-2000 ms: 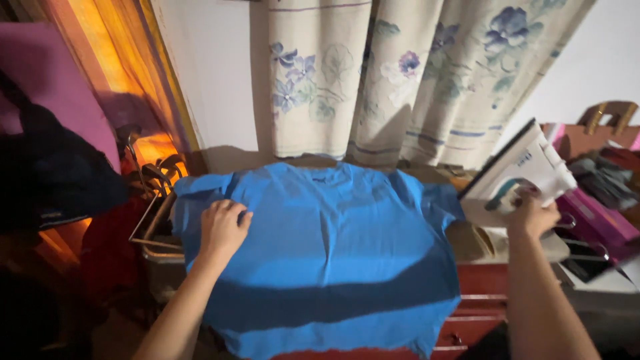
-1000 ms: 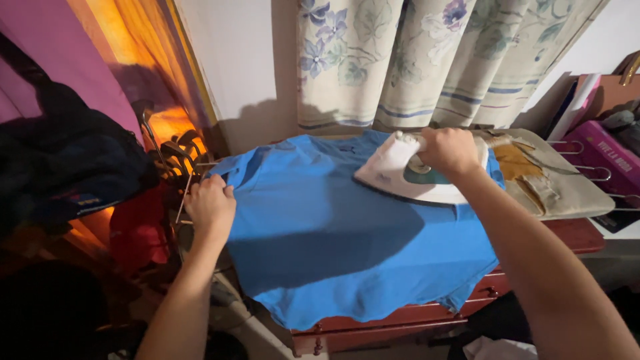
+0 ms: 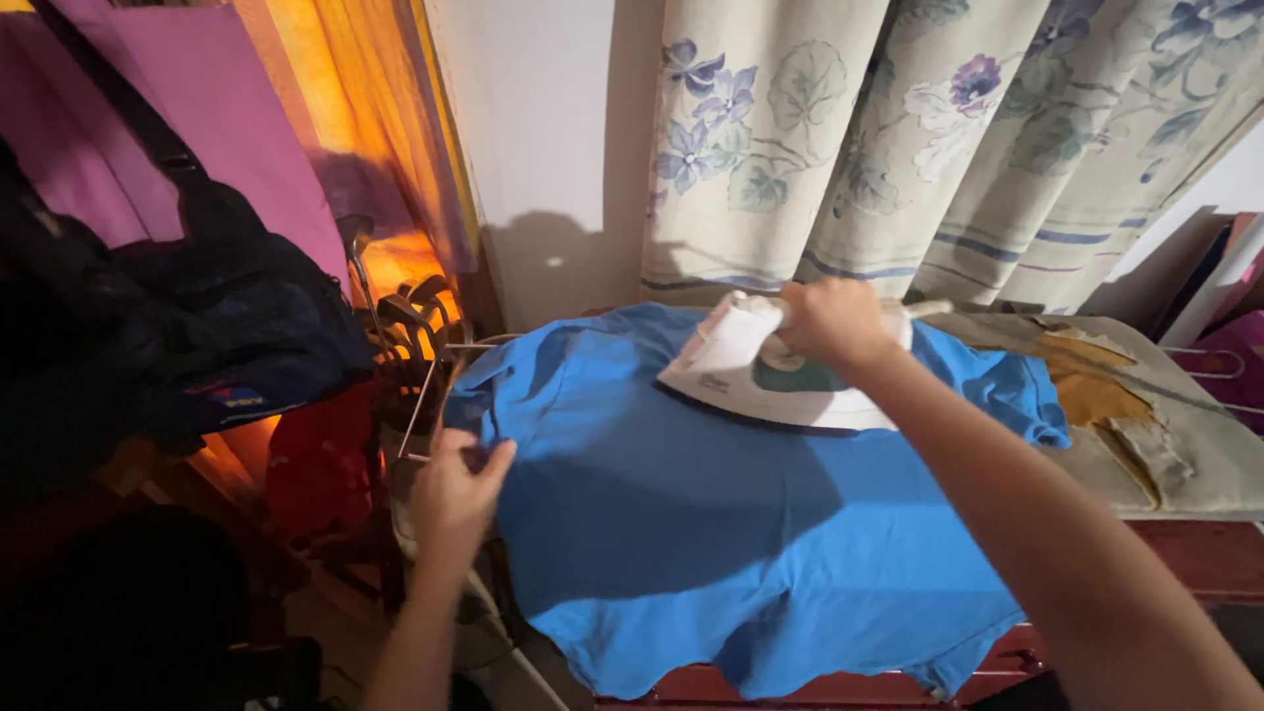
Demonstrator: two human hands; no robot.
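Observation:
A blue T-shirt lies spread over an ironing board, its lower part hanging over the near edge. My right hand is closed around the handle of a white and green clothes iron, which rests on the upper part of the shirt with its tip pointing left. At the shirt's left edge, by the sleeve, is my left hand, thumb and fingers curled near the cloth; whether it pinches the fabric is not clear.
The board's cover is torn at the right, showing yellow-brown material. Behind hangs a floral curtain. Golf clubs and a dark bag stand at the left. A dark red wooden chest of drawers is beneath the board.
Two seconds ago the iron was held up at the right of the shirt; it came down onto the cloth and has since moved left. My left hand has shifted from on top of the shirt to its left edge.

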